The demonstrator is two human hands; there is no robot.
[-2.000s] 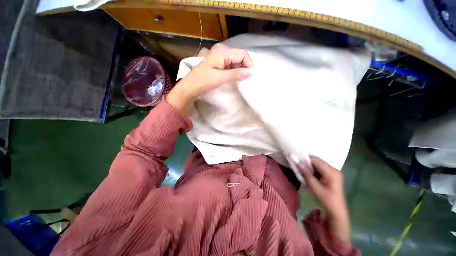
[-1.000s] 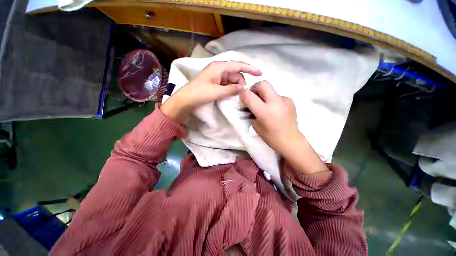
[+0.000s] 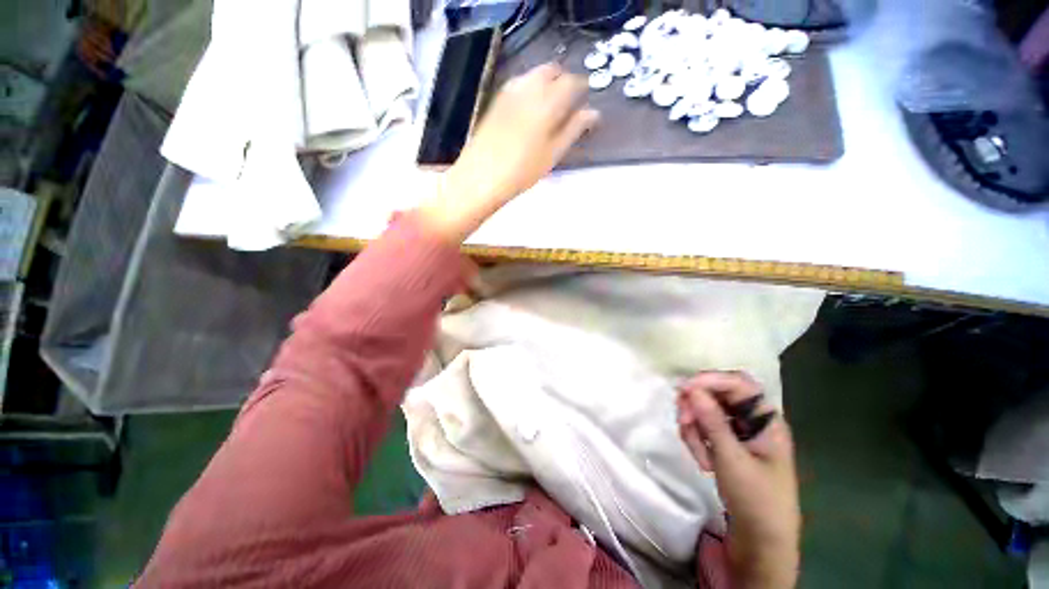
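An off-white garment (image 3: 598, 397) lies bunched over the lap, below the table edge. Many white buttons (image 3: 702, 63) lie in a pile on a dark grey-brown mat (image 3: 690, 140). My left hand (image 3: 523, 127) is over the mat's left part, left of the pile; its fingers point down and whether they hold anything cannot be told. My right hand (image 3: 742, 443) is raised over the garment's right side, with a small dark tool (image 3: 749, 417), perhaps thread snips, in its curled fingers. No needle or thread can be made out.
A smartphone (image 3: 458, 98) lies left of the mat. Folded off-white cloth pieces (image 3: 259, 127) hang over the table's left end. A yellow tape measure (image 3: 690, 264) runs along the table edge. A dark round dish (image 3: 995, 155) stands at the right. A grey cloth bin (image 3: 196, 299) is at the left.
My left hand has left the garment and reached up onto the table mat. My right hand has moved right and down, away from where both hands met. The view has tilted up, showing the buttons.
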